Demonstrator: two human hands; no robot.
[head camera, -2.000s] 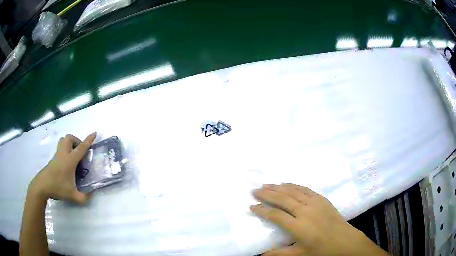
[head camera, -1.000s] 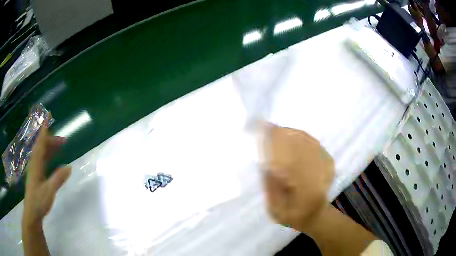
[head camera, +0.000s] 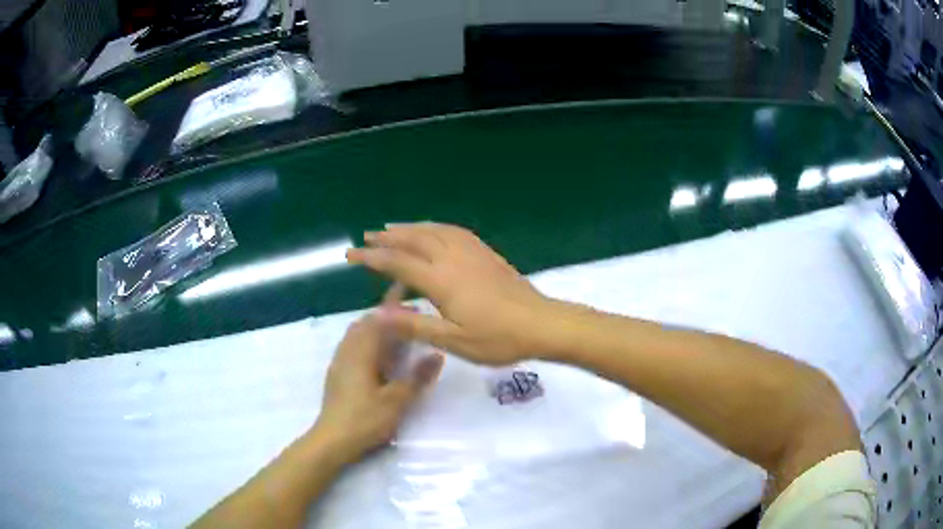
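Note:
A bagged phone frame (head camera: 165, 260), dark in a shiny clear bag, lies on the green belt at the left. The white stack of poly bags (head camera: 558, 444) lies on the bench, with small black printed marks showing. My left hand (head camera: 374, 377) is slightly blurred above the stack's left side, thumb and fingers raised. My right hand (head camera: 465, 294) reaches across over it, fingers stretched left and thumb down by my left fingers. The hands overlap. I cannot tell whether a thin clear bag is between them.
The green conveyor belt (head camera: 620, 155) runs behind the white foam-covered bench (head camera: 155, 434). Crumpled plastic bags (head camera: 109, 134) and a wrapped white bundle (head camera: 238, 103) lie on the far ledge. A white perforated tray (head camera: 915, 444) is at the right edge, near a long white wrapped piece (head camera: 894, 274).
The bagged phone frame, under my left hand on the bench at first, now lies on the belt, let go. My hands have come together near the middle; my right hand has moved left. The view has shifted.

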